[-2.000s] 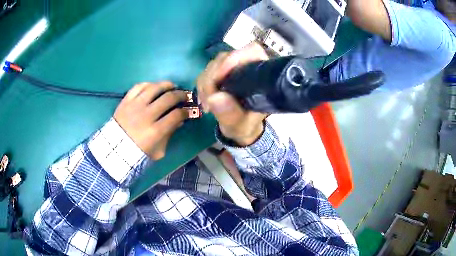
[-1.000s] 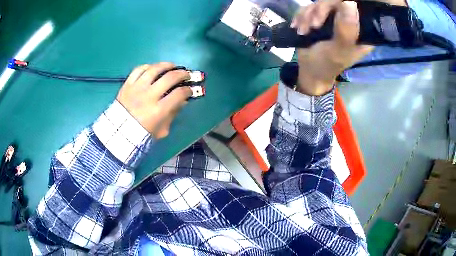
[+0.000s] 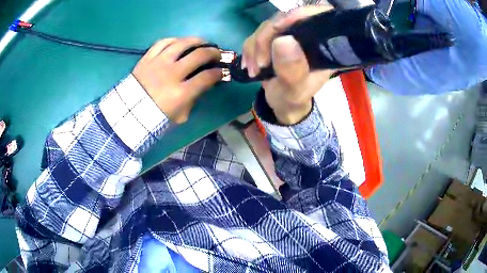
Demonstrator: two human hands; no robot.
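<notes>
My left hand [image 3: 179,74] lies on the green bench with its fingers over a black connector, holding it down. Two coppery terminals [image 3: 227,56] stick out past my fingertips, side by side. A thin black cable [image 3: 80,45] runs left from my hand to small red and blue tips [image 3: 21,25]. My right hand [image 3: 288,69] grips a thick black electric screwdriver [image 3: 342,45] with a pale label. Its nose points left and is at the terminals; whether it touches them is hard to tell. The bit and any screw are hidden.
The screw feeder [image 3: 285,4] is mostly hidden behind the screwdriver at the top. A co-worker's light blue sleeve [image 3: 438,53] is at upper right. An orange-red tray [image 3: 374,176] is by the bench. Black pieces with coppery tips [image 3: 9,148] lie at far left. Cartons [image 3: 459,208] stand at lower right.
My right hand has brought the screwdriver from the feeder left to the terminals. My left hand still holds the connector. The bench and connector appear higher in the view.
</notes>
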